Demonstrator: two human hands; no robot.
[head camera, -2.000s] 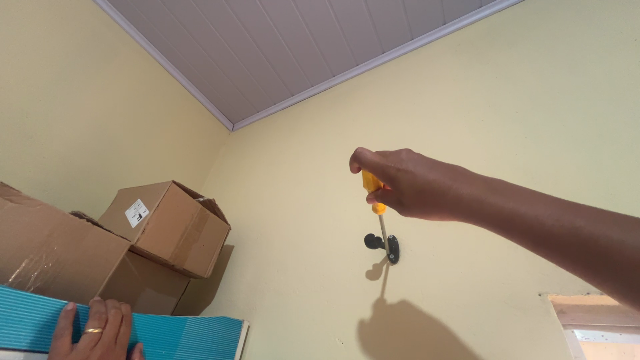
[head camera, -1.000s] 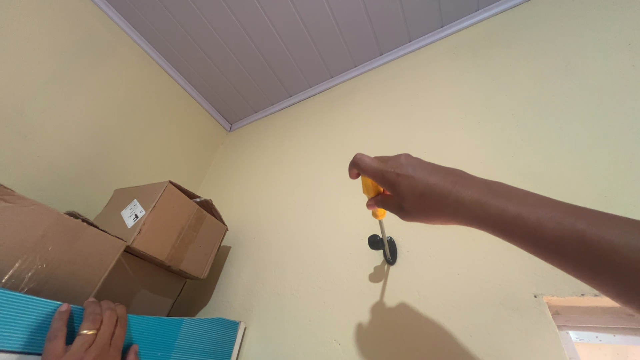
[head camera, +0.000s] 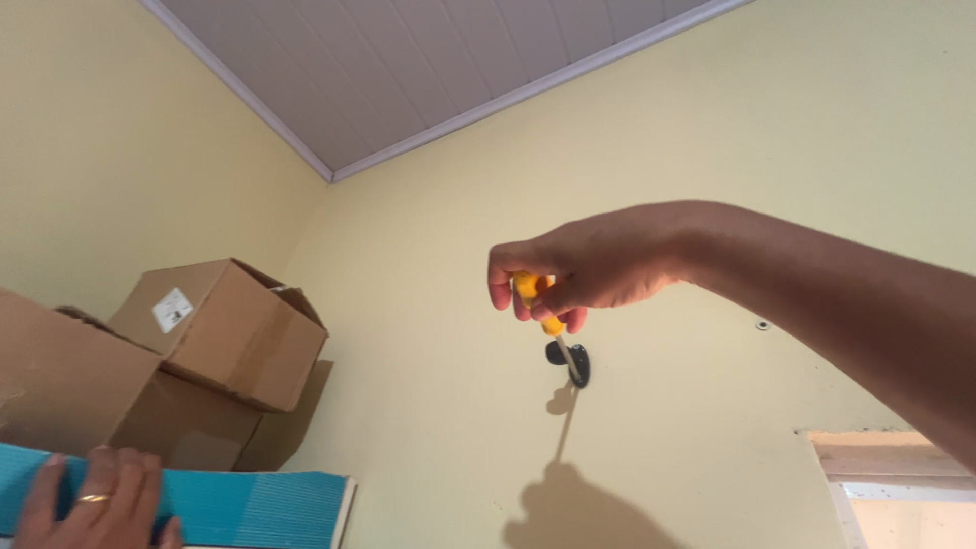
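My right hand (head camera: 579, 263) grips the yellow handle of a screwdriver (head camera: 553, 324), its shaft pointing down to the lower part of a black wall hook (head camera: 581, 366). The hook's oval base lies against the pale yellow wall, and its round knob sticks out to the left. Whether the tip sits in a screw is too small to tell. My left hand (head camera: 103, 499), with a gold ring, rests with its fingers over a blue ribbed panel (head camera: 252, 499) at the lower left.
Cardboard boxes (head camera: 244, 335) are stacked in the corner behind the blue panel. A small round fitting (head camera: 762, 325) is on the wall beneath my right forearm. A framed opening (head camera: 877, 461) lies at the lower right, and a panelled ceiling (head camera: 457, 53) is above.
My right hand has turned at the wrist, which is now bent and raised, and the screwdriver handle leans more to the left. My left hand stays on the blue panel.
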